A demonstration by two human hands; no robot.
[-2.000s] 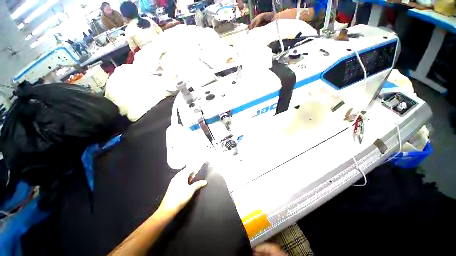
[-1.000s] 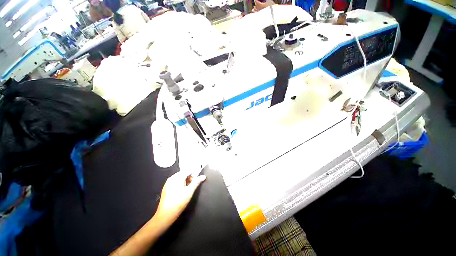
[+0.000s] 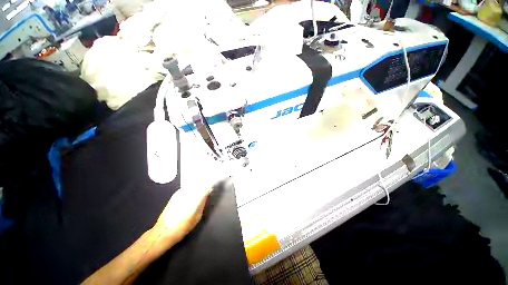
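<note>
A large black fabric panel (image 3: pixel 111 178) lies left of and in front of the white sewing machine head (image 3: pixel 267 83), its right edge running down over the table front. My left hand (image 3: pixel 181 214) is on the panel, just in front of the presser foot and needle area (image 3: pixel 223 161). Its fingertips are washed out by glare, so whether they pinch the cloth cannot be told. Where the cloth meets the needle is also lost in glare. My right hand is not in view.
A white lamp (image 3: pixel 162 151) hangs left of the needle. Red-handled snips (image 3: pixel 386 140) lie on the bed. Orange tape (image 3: pixel 260 247) is on the front edge, above plaid cloth (image 3: pixel 295 269). Black cloth (image 3: pixel 406 239) is at lower right, a black bag (image 3: pixel 44 106) at left.
The view has shifted, so the machine bed sits further left. My left hand stays by the needle, its fingertips now less distinct. My right hand, partly visible at the bottom edge two seconds ago, is gone.
</note>
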